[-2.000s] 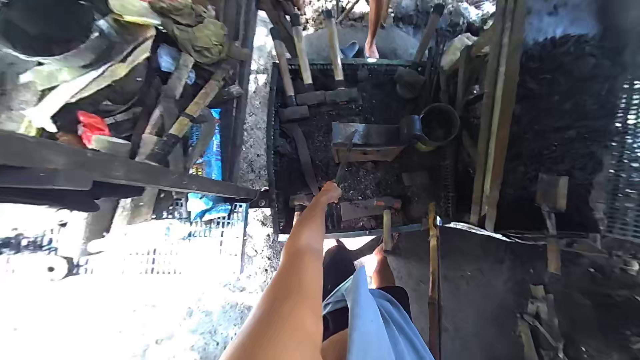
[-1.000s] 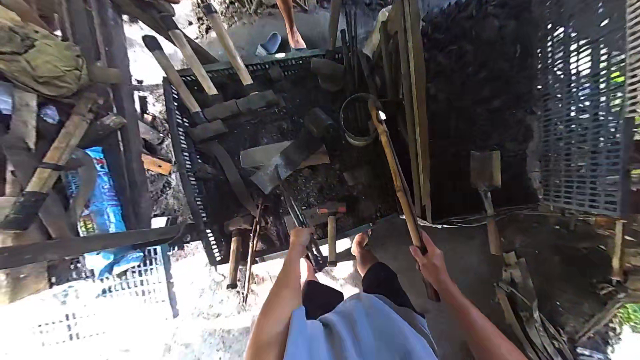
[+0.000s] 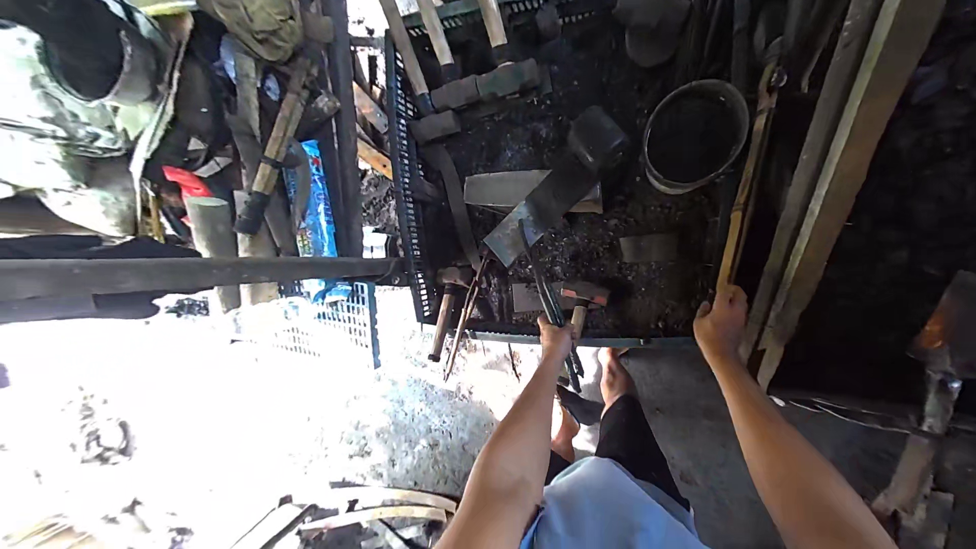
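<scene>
My left hand [image 3: 557, 337] is closed on the dark handles of metal tongs [image 3: 540, 278], whose far end meets a flat metal blade [image 3: 534, 221]. That blade lies slantwise over a second pale metal piece [image 3: 503, 188], with one end near a dark block [image 3: 597, 139]. My right hand [image 3: 721, 320] grips a long bamboo pole [image 3: 743, 202] at its lower end; the pole slants up past a round metal bucket [image 3: 695, 137]. A small hammer [image 3: 584, 294] lies just beyond my left hand, and another hammer [image 3: 450, 305] leans over the near edge to its left.
Long-handled hammers [image 3: 488, 84] rest at the crate's far left. The black plastic crate edge [image 3: 408, 191] runs along the left. Wooden beams [image 3: 846, 183] stand on the right, beside a shovel [image 3: 945, 328]. A dark horizontal bar [image 3: 198, 271] crosses at left.
My right hand, out of view two seconds ago, came in holding the bamboo pole and has since moved it nearer upright beside the bucket. My left hand remains on the tongs. The view has shifted.
</scene>
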